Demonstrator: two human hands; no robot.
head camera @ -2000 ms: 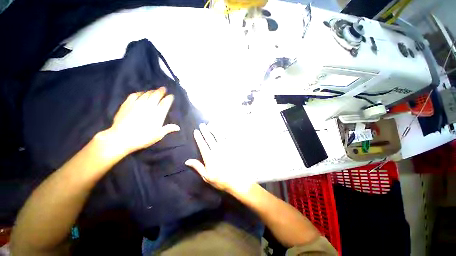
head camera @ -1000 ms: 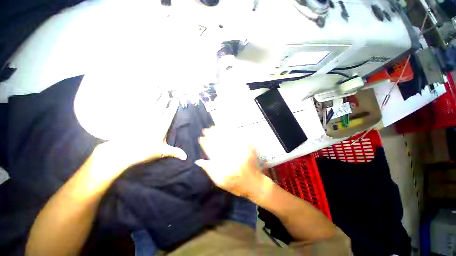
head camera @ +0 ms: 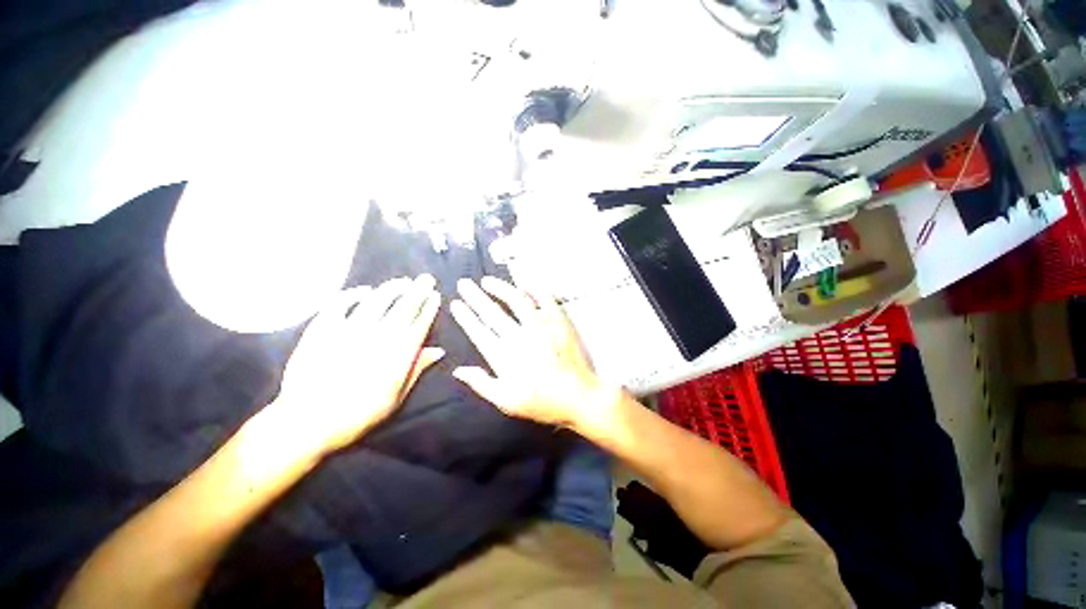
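A large dark navy garment piece (head camera: 107,321) lies over the left of the table and down onto the lap. Its front end reaches under the needle area of the white sewing machine (head camera: 822,101). The presser foot (head camera: 447,226) is washed out by glare. My left hand (head camera: 357,351) lies flat on the cloth with fingers towards the needle area. My right hand (head camera: 524,351) lies beside it, palm down, fingers spread, at the cloth's right edge. Neither hand pinches the cloth. A pale rounded object (head camera: 262,250) hides part of the cloth.
A black smartphone (head camera: 673,282) lies right of my right hand. A tan tray (head camera: 887,256) with small green, yellow and white items stands at the table's right. Below are a red plastic crate (head camera: 721,422) and black cloth (head camera: 857,464) in it. Black cables run along the machine.
The view has shifted right since the earliest frame. The cloth now reaches under the needle area. Both hands have moved forward along it, and their bunched grip from a second ago has flattened out.
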